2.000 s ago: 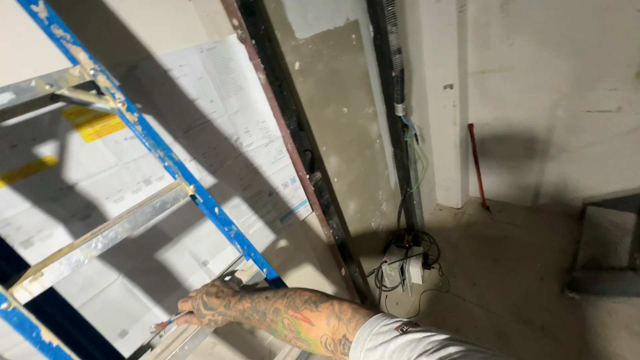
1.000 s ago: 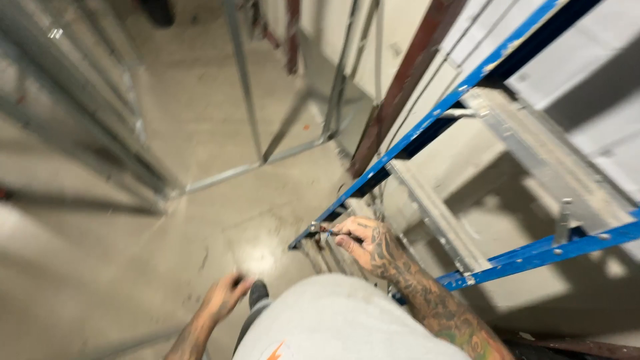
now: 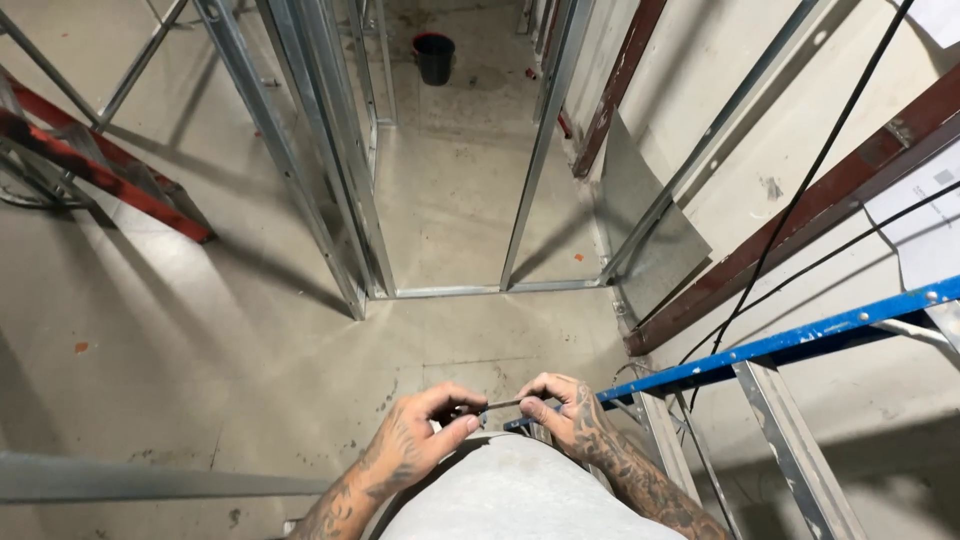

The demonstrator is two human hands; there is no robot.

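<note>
A small slender object (image 3: 504,403), too small to name, spans the gap between my hands in front of my light grey shirt. My left hand (image 3: 427,431) pinches its left end between thumb and fingers, where a dark part shows. The right end is held by my right hand (image 3: 559,409), thumb against fingers. Just beyond my right hand runs the blue side rail (image 3: 780,337) of a paint-spattered stepladder, with metal steps (image 3: 795,442) below it.
Metal stud framing (image 3: 322,150) rises ahead from a floor track (image 3: 450,291). A red ladder (image 3: 112,172) is at the left, a black bucket (image 3: 434,58) farther off. At the right are a reddish-brown steel beam (image 3: 795,225), hanging black cables (image 3: 814,165) and a leaning grey sheet (image 3: 652,217).
The view has swung from the papered wall to the floor and framing. My left hand, apart from the right one a second ago, is now beside it on the slender object.
</note>
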